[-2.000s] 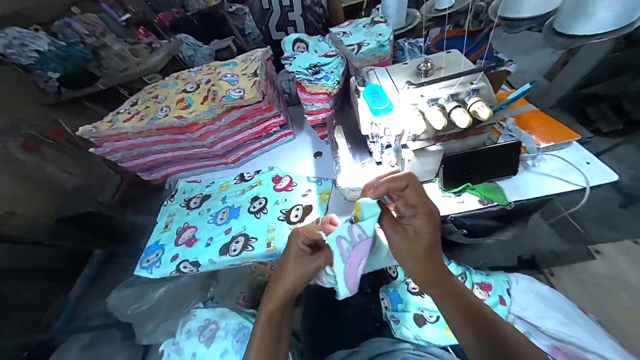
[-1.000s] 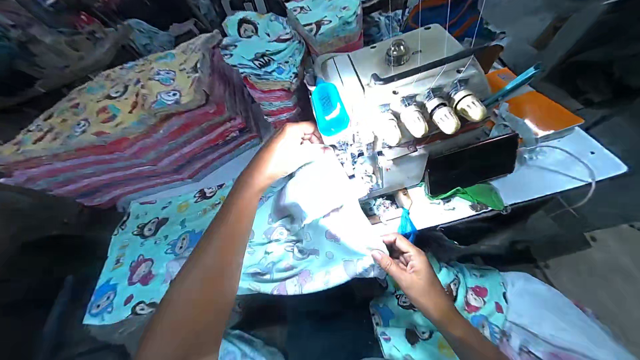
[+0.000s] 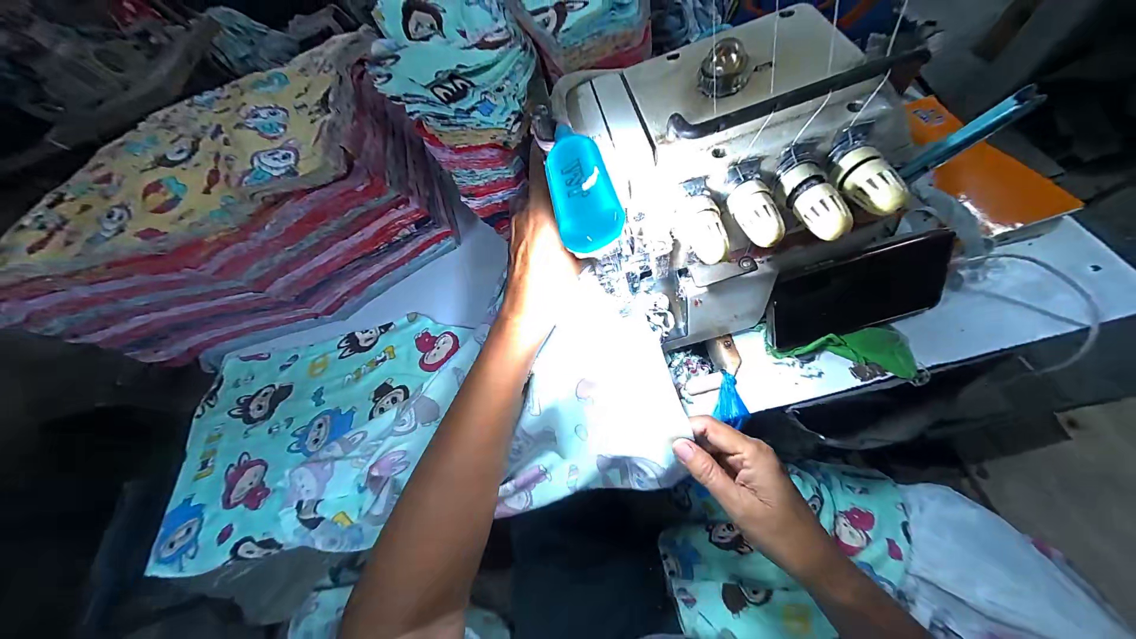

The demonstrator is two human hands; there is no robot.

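A serger sewing machine [image 3: 710,133] with several cream tension knobs and a blue plastic guard [image 3: 583,193] stands before me. Pale printed fabric [image 3: 586,399] lies under its needle area, washed out by the lamp. My left hand [image 3: 541,240] reaches beside the blue guard at the far end of this fabric; its fingertips are hidden behind the guard. Between thumb and fingers, my right hand [image 3: 728,461] pinches the near right edge of the same fabric. Left of my forearm, a turquoise cartoon-print cloth [image 3: 311,435] hangs over the table's front edge.
Tall stacks of folded fabric stand at the left [image 3: 222,222] and behind the guard [image 3: 461,98]. A black phone [image 3: 861,288] leans against the machine above a green cloth [image 3: 874,351]. An orange booklet [image 3: 1003,177] lies at the right. More printed fabric [image 3: 790,550] rests beneath my right forearm.
Two seconds ago both hands held a small bunched piece in front of the machine. My left hand has since moved forward to the guard, and the fabric is spread out toward the needle area.
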